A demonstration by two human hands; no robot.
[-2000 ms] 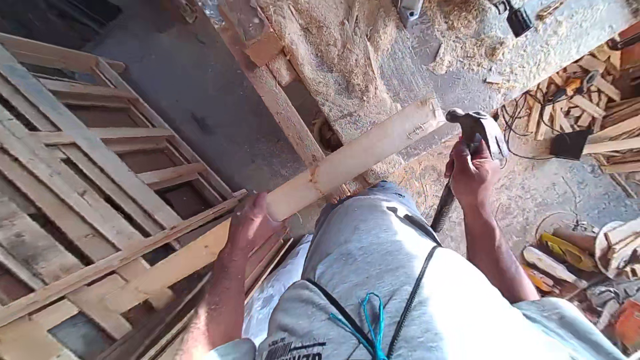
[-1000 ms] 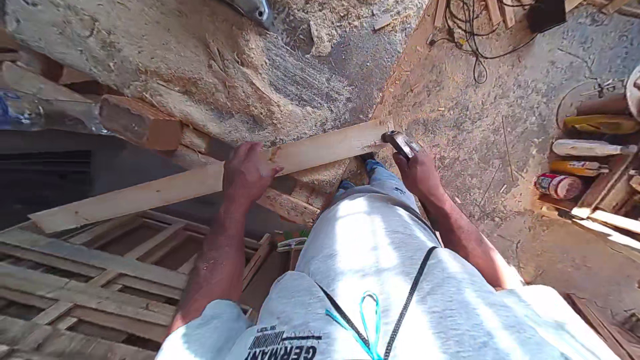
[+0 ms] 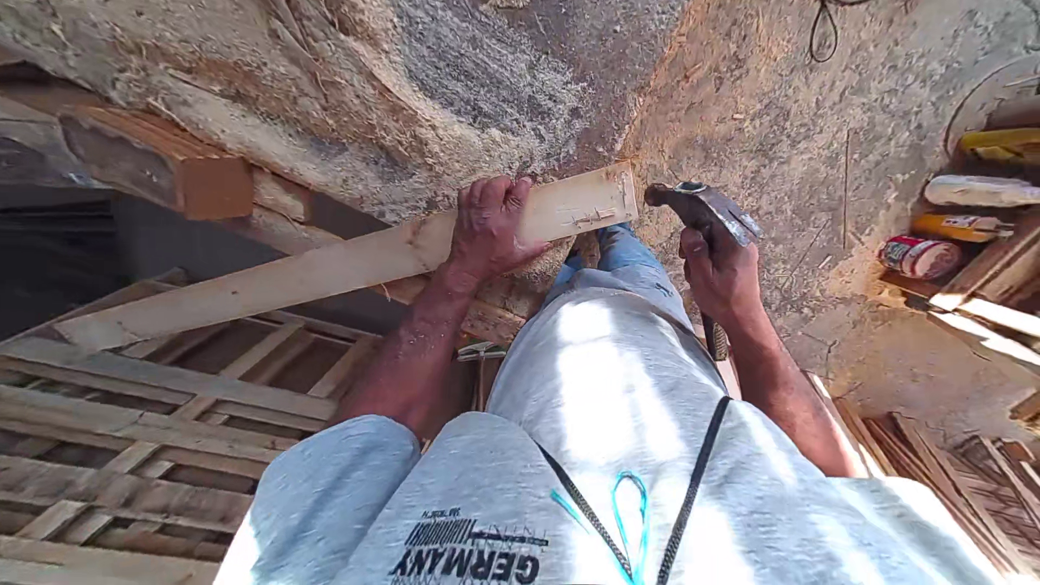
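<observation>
My left hand (image 3: 491, 231) grips a pale wooden board (image 3: 317, 279) near its right end, fingers over the far edge and thumb on the near side. The board slants from the lower left up to the centre; splintered wood shows on its face close to the right end. My right hand (image 3: 721, 272) is closed around the handle of a claw hammer (image 3: 705, 210), just below the head. The hammer's striking face points left, a small gap from the board's end. Its handle hangs down beside my shirt.
A workbench (image 3: 325, 114) covered in sawdust lies ahead, with a reddish wood block (image 3: 162, 162) at its left edge. Slatted wooden frames (image 3: 162, 422) stand at lower left. Bottles and a red-labelled can (image 3: 920, 256) are on the right, above stacked wood strips (image 3: 934, 479). A cord loop (image 3: 823, 32) lies at upper right.
My left hand now holds the board closer to its right end. The hammer, over the board's end two seconds ago, is now to the right of it. The view has shifted.
</observation>
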